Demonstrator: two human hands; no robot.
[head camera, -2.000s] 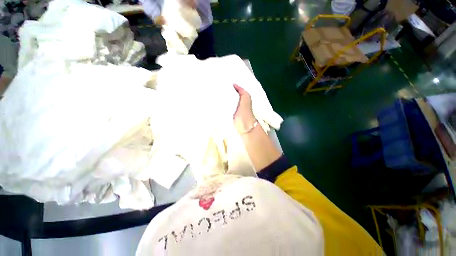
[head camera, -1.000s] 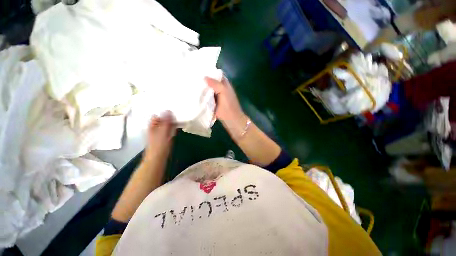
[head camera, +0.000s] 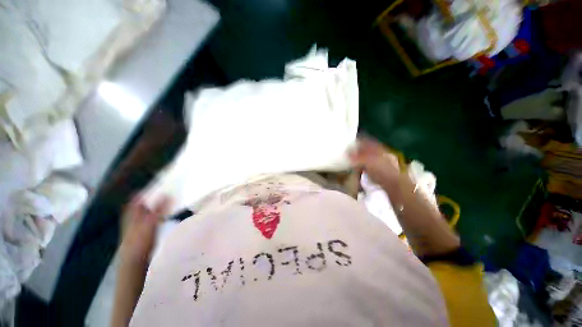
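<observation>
A white cloth garment or garment piece (head camera: 268, 124) is spread between my two hands, off the table, in front of my printed top. My left hand (head camera: 143, 220) is blurred and grips its lower left corner. My right hand (head camera: 370, 159) is blurred and grips its right edge. The cloth's far edge is uneven, with folded bits standing up at the far right. Its surface is too bright to show detail.
The pale table (head camera: 111, 105) is at the left, with a white garment pile (head camera: 38, 185) on it. A yellow-framed trolley with white cloth (head camera: 469, 29) stands at the upper right. Another yellow handle (head camera: 450, 211) and white cloth are close at my right. Dark green floor lies beyond.
My view has turned right, and the table has shifted left. The cloth has come off the table, opened out between my hands, which have moved apart and nearer my body.
</observation>
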